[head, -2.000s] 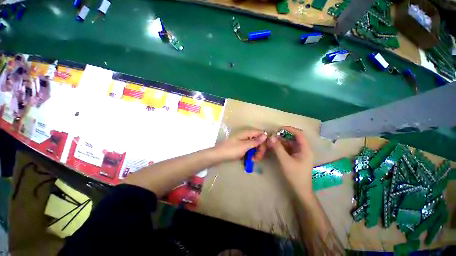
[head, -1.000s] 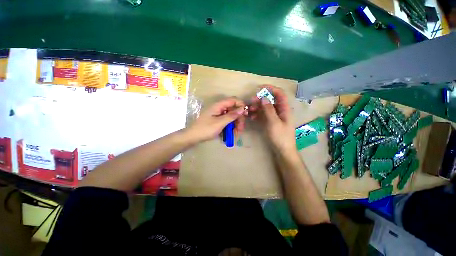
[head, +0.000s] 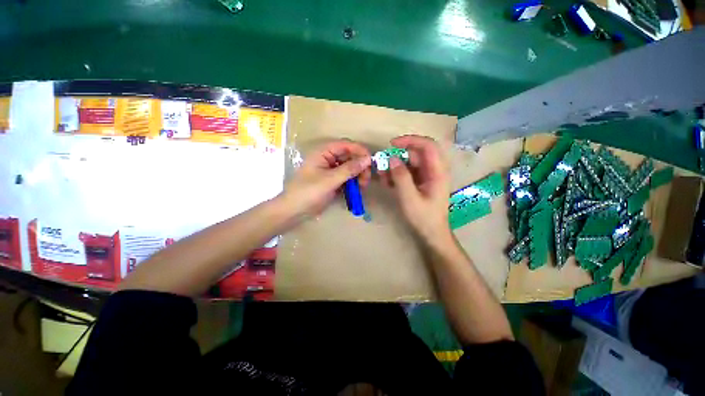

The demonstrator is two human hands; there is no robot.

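Note:
My left hand [head: 321, 176] is bare and pinches something small, mostly hidden by the fingertips. A blue battery [head: 354, 197] hangs below its fingers over the cardboard. My right hand [head: 421, 182] holds a small green and silver circuit board [head: 393, 157] by its edge between thumb and fingers. The board's left end is close to my left fingertips; whether they touch is unclear. Any leads between battery and board are too small to make out.
Brown cardboard [head: 352, 267] lies below my hands. Green panels [head: 475, 201] lie right of my right hand, and a board pile [head: 580, 209] farther right. A grey post [head: 572, 100] slants above it. Printed sheets [head: 154, 186] lie left, the green conveyor belt [head: 270, 50] beyond.
The view has shifted right and down since the first frame. Since the second, the board in my right hand has turned and moved closer to my left fingertips. Both hands keep their hold.

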